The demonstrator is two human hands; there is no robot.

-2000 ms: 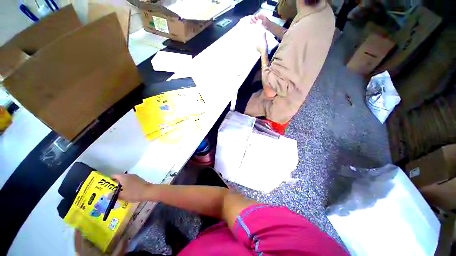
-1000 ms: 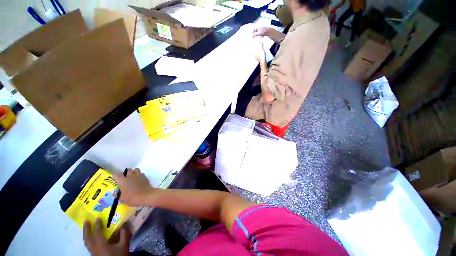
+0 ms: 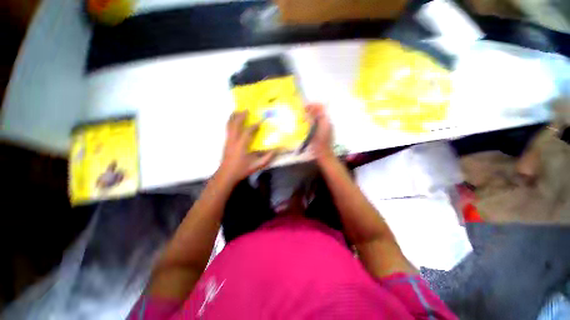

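Observation:
The picture is blurred. A yellow flat retail box with black flaps at its top lies on the white table in front of me. My left hand rests on the box's lower left side, fingers spread. My right hand is at its lower right edge and holds a dark slim marker pen. Whether either hand grips the box is hard to tell. Another yellow box with a black top edge and a brownish figure lies alone at the left. Overlapping yellow boxes lie at the right.
A black band runs along the white table. A brown carton stands behind the work. A yellow-orange object is at the far left. White material lies below the table. Part of a person shows at right.
The view has swung left and down, so the lone box at left now shows. My left hand has moved from the box's lower edge to its left side; the pen no longer lies across the print.

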